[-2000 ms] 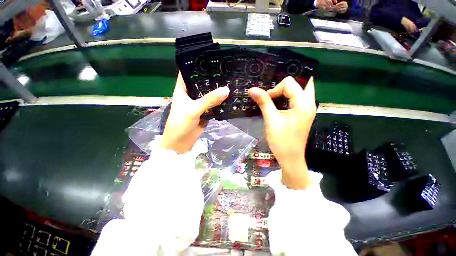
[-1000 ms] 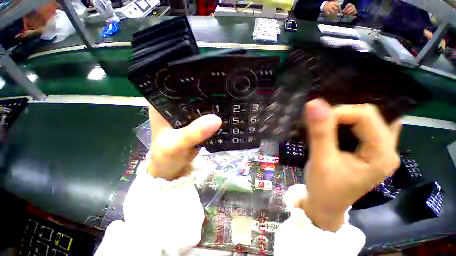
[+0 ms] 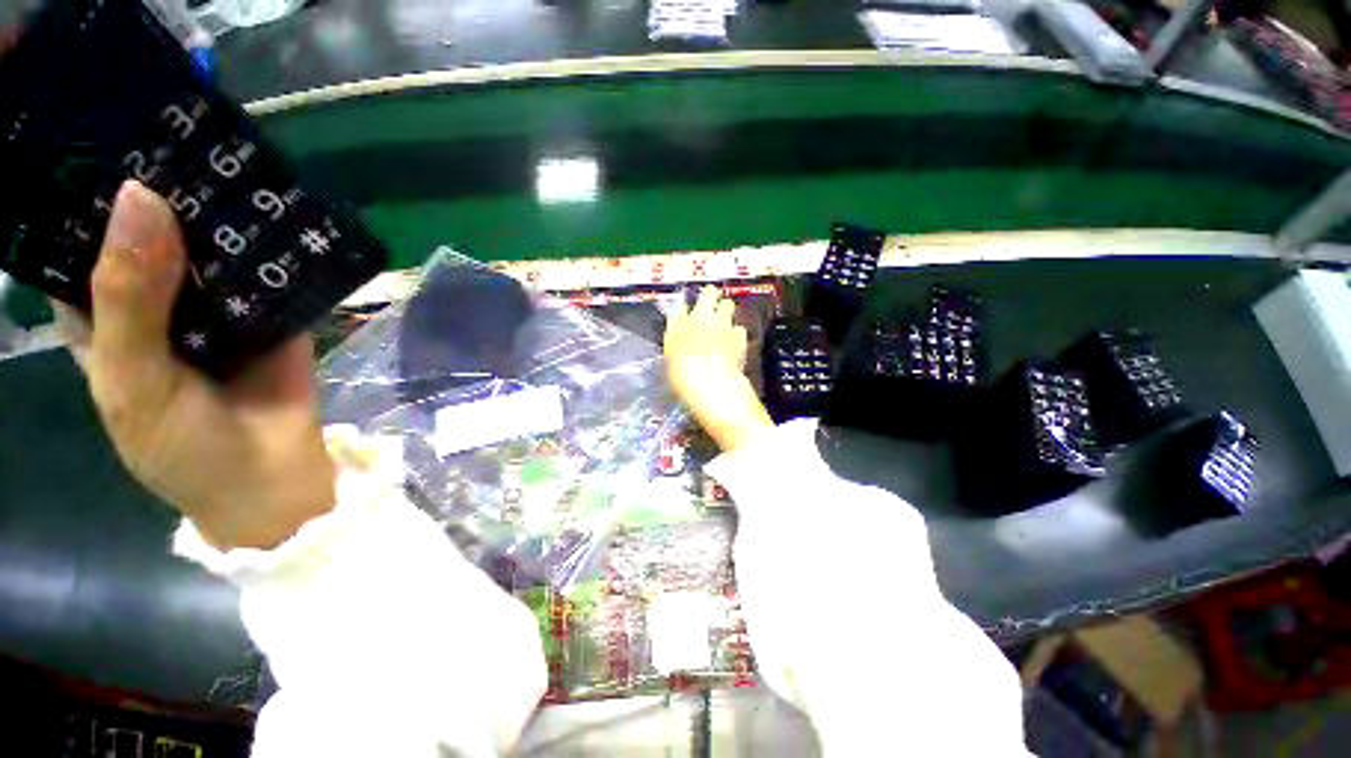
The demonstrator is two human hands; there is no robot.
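Observation:
My left hand is raised at the upper left, shut on a stack of black keypads with white digits; the stack is cut off by the frame edge. My right hand is low over the bench at the edge of the clear plastic bag, small in view, fingers bent; whether it holds anything cannot be told. The clear plastic bag lies on the printed mat, with a dark patch and a white label. Keypad piles stand right of my right hand, the nearest pile close beside it.
A green conveyor belt runs behind the bench. A white box stands at the far right. An open cardboard box with dark items is below the bench at the right. White sheets lie beyond the belt.
My left hand has moved up and left with the keypad stack. My right hand has left the fanned keypads and come down to the bench. The bag and piles are more exposed; the view has shifted.

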